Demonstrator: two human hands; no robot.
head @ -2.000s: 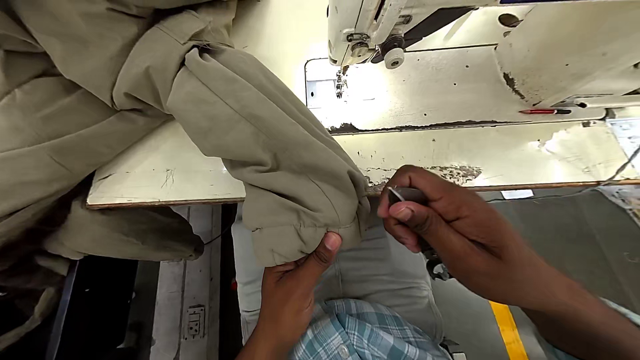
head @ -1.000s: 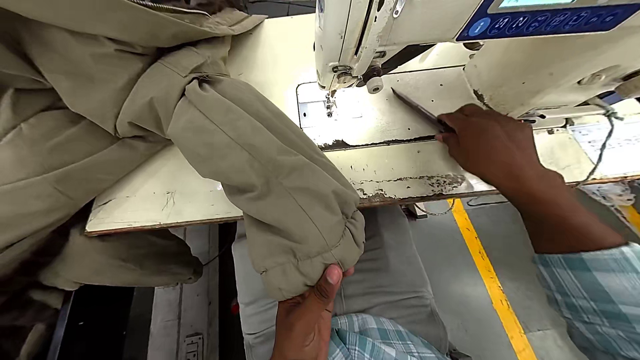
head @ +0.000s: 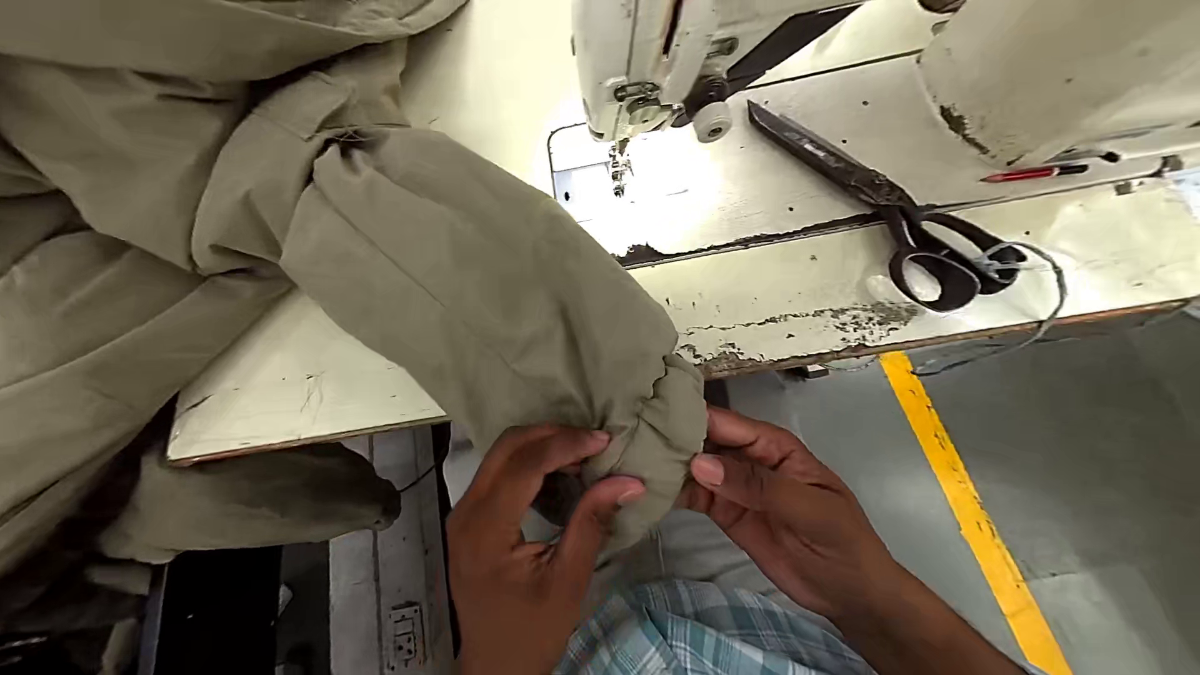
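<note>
An olive-khaki garment lies over the left of the table, one sleeve-like part running down past the front edge. Its gathered cuff is pinched between the thumb and fingers of my left hand. On the cuff's right edge, my right hand grips the fabric with thumb and fingers. Dark metal fabric scissors, with a cord tied at the handles, rest on the table at the right, away from both hands.
Above the garment stands a white sewing machine, its needle area lit. A red and black pen lies at the right. The worn table edge runs in front. A yellow line marks the floor.
The scissors, in my right hand before, now lie on the table, let go. My right hand has come down to the cuff and taken hold of it beside my left hand.
</note>
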